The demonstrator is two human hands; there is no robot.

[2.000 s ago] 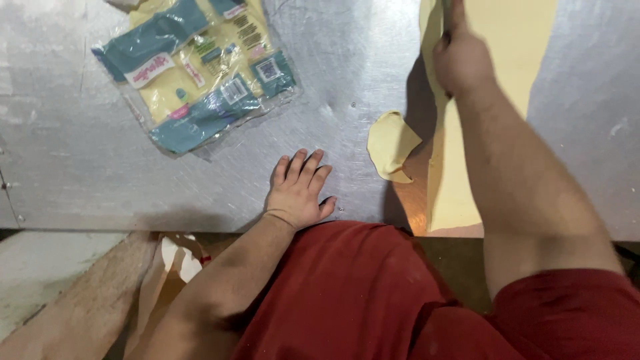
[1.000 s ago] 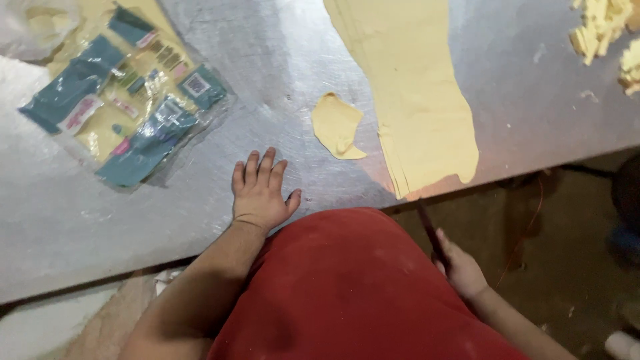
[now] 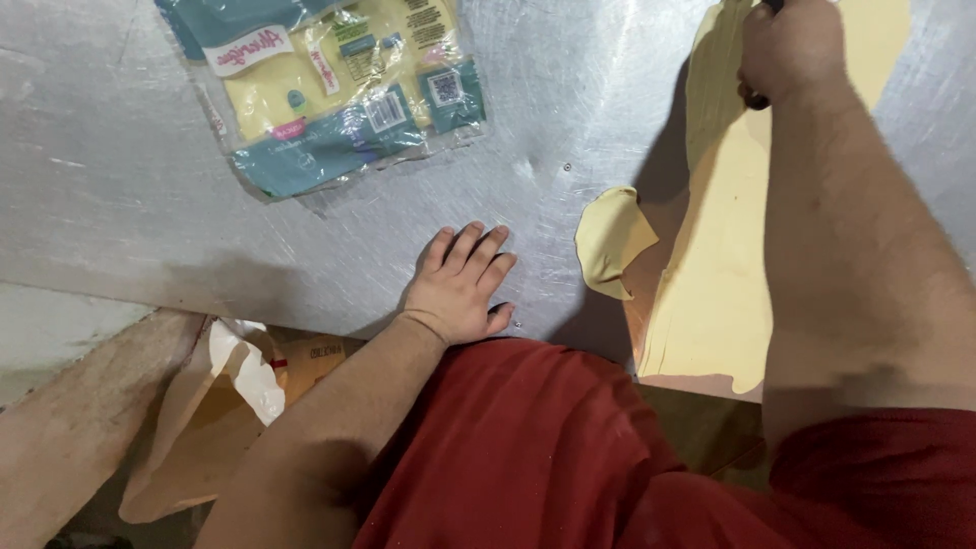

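Note:
My left hand point(image 3: 461, 290) rests palm down on the metal table point(image 3: 366, 244) near its front edge, fingers spread, holding nothing. At the upper right my right hand point(image 3: 793, 53) is closed around the dark handle of a tool point(image 3: 755, 99), over a long sheet of pale yellow dough point(image 3: 717, 305). The rest of the tool is hidden by the hand or outside the view. Between my hands lies a small folded scrap of the same dough point(image 3: 610, 240), apart from the long sheet.
A clear and teal plastic package point(image 3: 328, 152) with yellow contents lies at the upper left of the table. Below the front edge, at the lower left, stands an open brown paper sack point(image 3: 198, 435) with a white piece point(image 3: 248, 370) at its mouth.
My right hand has moved from beyond the table's front edge, by the near end of the dough, to far up the sheet. My left hand stays flat. The view has swung.

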